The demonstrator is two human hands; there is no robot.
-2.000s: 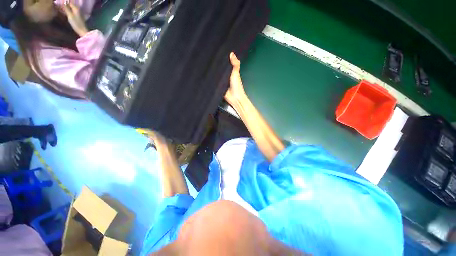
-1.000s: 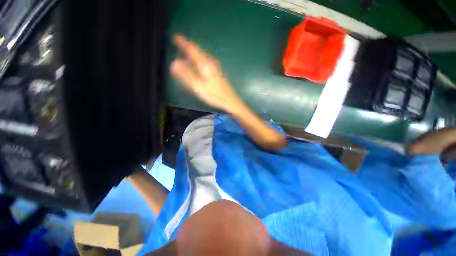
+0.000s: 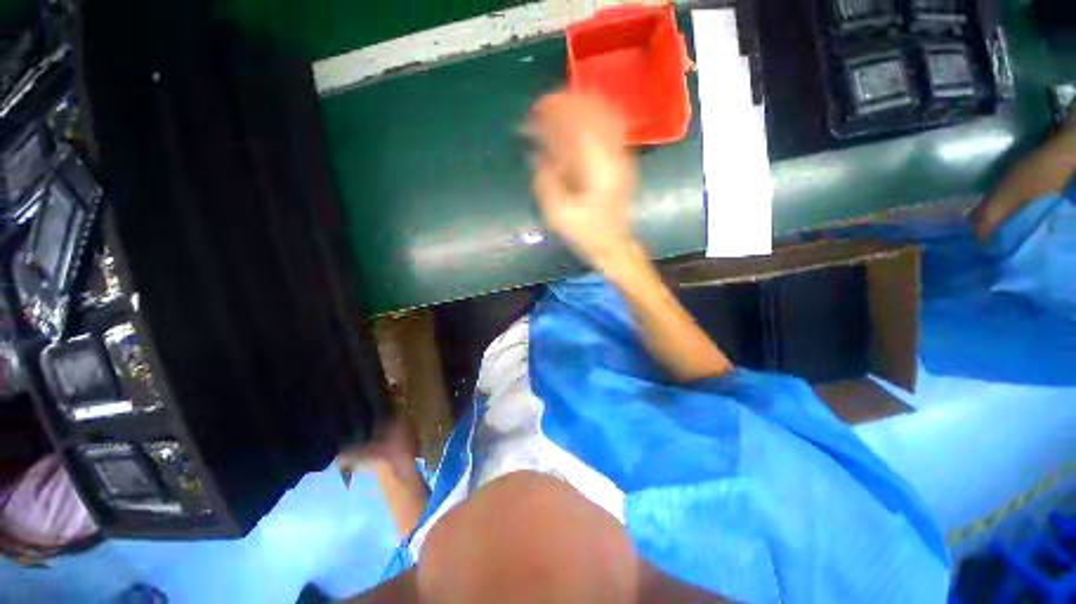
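Observation:
A tall stack of black blister trays (image 3: 236,271) stands at the left. Its top tray (image 3: 118,389) holds phone assemblies in its pockets, and one assembly (image 3: 59,236) lies tilted across them. My left hand (image 3: 387,454) is blurred beside the lower right corner of the stack; whether it touches the stack is unclear. My right hand (image 3: 584,177) is blurred over the green bench, overlapping the lower left edge of the red bin (image 3: 649,100). Its fingers are too blurred to read, and no held object can be made out.
A white paper strip (image 3: 734,153) hangs over the bench edge right of the bin. A black tray (image 3: 920,71) with phone pockets lies further right. An open brown carton (image 3: 893,319) is under the bench. Another person's forearm (image 3: 1027,177) rests at the right edge.
My right hand has left the stack's side and moved right towards the bin. The view has turned, and the stack now stands upright at the left. My left hand stays near the stack's lower corner.

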